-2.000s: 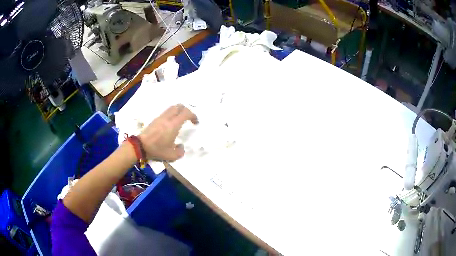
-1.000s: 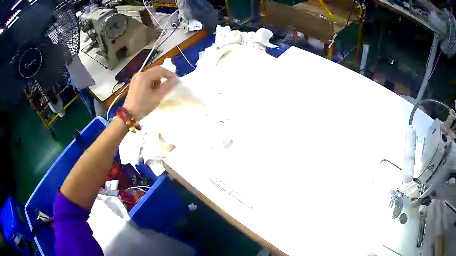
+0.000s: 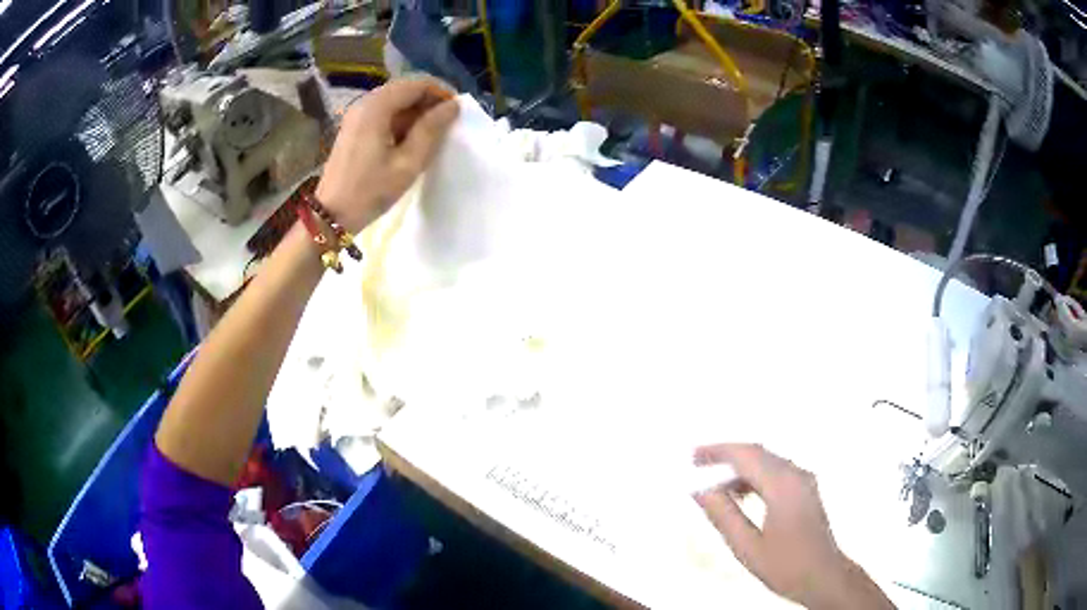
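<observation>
My left hand [image 3: 387,143] is raised at the upper left, its fingertips shut on a white fabric piece [image 3: 459,221] that hangs down towards the pile. The white fabric pile [image 3: 328,387] lies at the left end of the table. My right hand [image 3: 769,512] is over the table's front part, thumb and forefinger apart. The overexposed white surface hides whether any cloth lies under it, but no cloth shows between its fingers.
The sewing machine [image 3: 1007,369] stands at the right, with snips [image 3: 981,530] beside it. The white table has a printed ruler [image 3: 548,510] near its front edge. A blue bin [image 3: 346,524] is at the left below the table. Another machine [image 3: 244,131] and a fan [image 3: 54,197] stand beyond.
My left hand has moved up from the pile, lifting a fabric piece. My right hand has come into view at the front. The camera view has shifted slightly.
</observation>
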